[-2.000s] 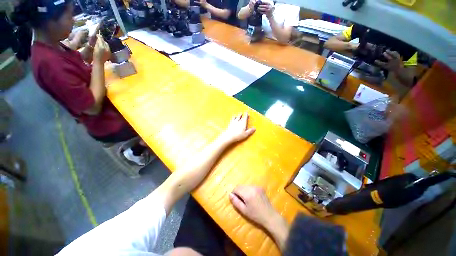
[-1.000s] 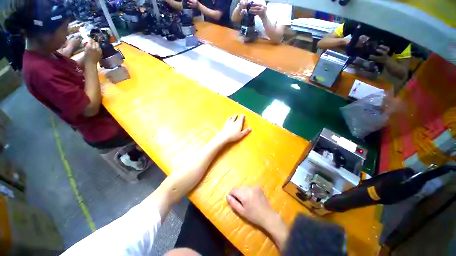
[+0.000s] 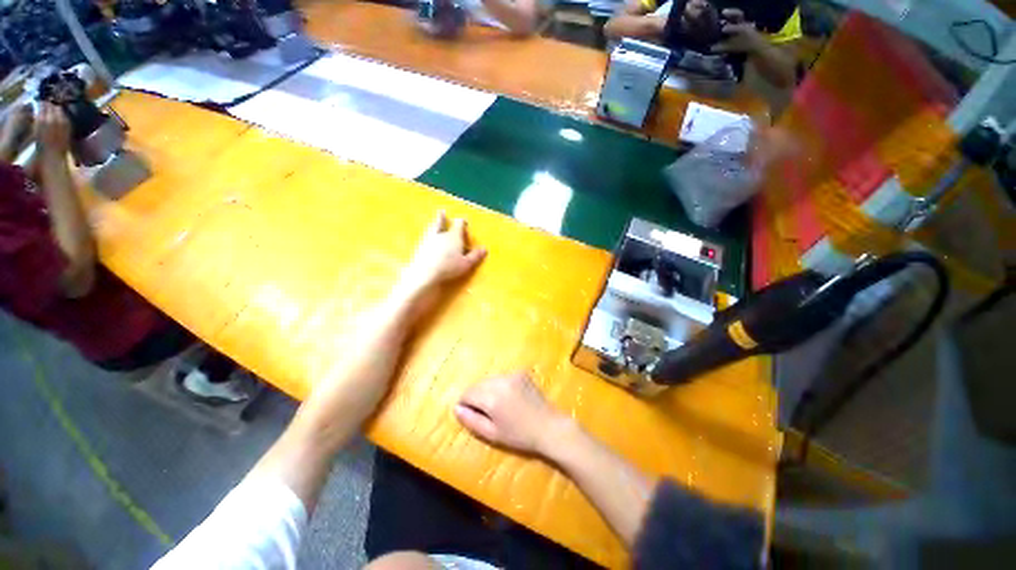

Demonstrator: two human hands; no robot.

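Observation:
My left hand (image 3: pixel 446 256) rests on the orange-yellow bench top (image 3: pixel 279 267), with its fingers partly bent and apart, holding nothing. My right hand (image 3: pixel 507 412) lies nearer me on the bench, with its fingers curled in and nothing visible in it. To the right of my hands stands the silver screw feeder (image 3: pixel 655 292) with a red switch. The black electric screwdriver (image 3: pixel 741 332), with an orange band, lies slanted with its tip at the front of the feeder. Its black cord loops to the right.
A green mat (image 3: pixel 590 178) and a white mat (image 3: pixel 357 111) lie beyond the bench. A clear plastic bag (image 3: pixel 713 178) is behind the feeder. Another silver box (image 3: pixel 633 84) stands further back. A person in dark red (image 3: pixel 67 262) holds a unit at left. Other people work across. A red panel (image 3: pixel 847 134) stands at right.
The view has turned to the right, so the bench and the person in red have shifted left in the picture. My hands stay on the bench, with the left fingers slightly more bent.

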